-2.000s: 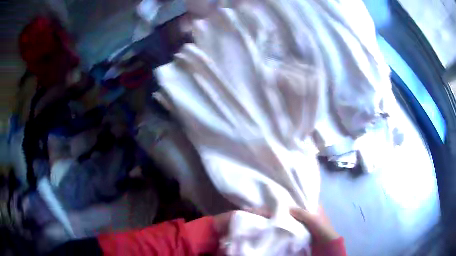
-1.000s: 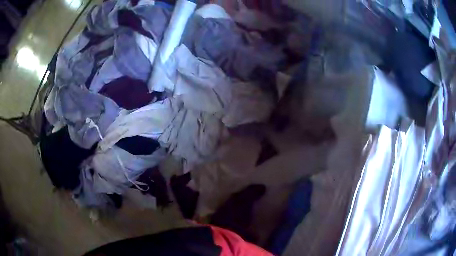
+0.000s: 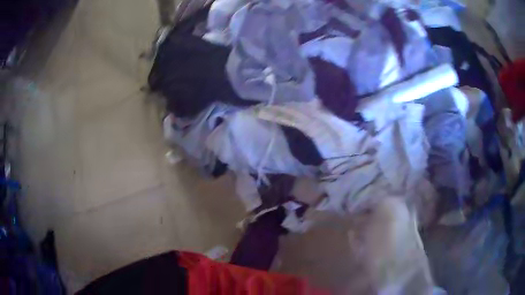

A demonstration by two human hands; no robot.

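A large scrap pile of white, grey, dark and maroon cloth (image 3: 276, 63) lies on the floor. A pale roll or tube (image 3: 423, 85) rests on its right part. Thin white strips hang over the grey cloth near the middle. A blurred, pale cloth-like shape (image 3: 391, 242) is at the lower right; I cannot tell what it is. A red and black sleeve of mine crosses the bottom edge. Neither of my hands is in view.
Beige tiled floor (image 3: 115, 173) shows left of the pile. A maroon scrap (image 3: 256, 242) lies just above my sleeve. A red thing (image 3: 514, 86) is cut off at the right edge. Dark and blue blurred shapes line the left edge.
The view has swung from the white garment pieces on the table to the floor pile. The pile now sits further right and looks rotated. My hands have left the picture.
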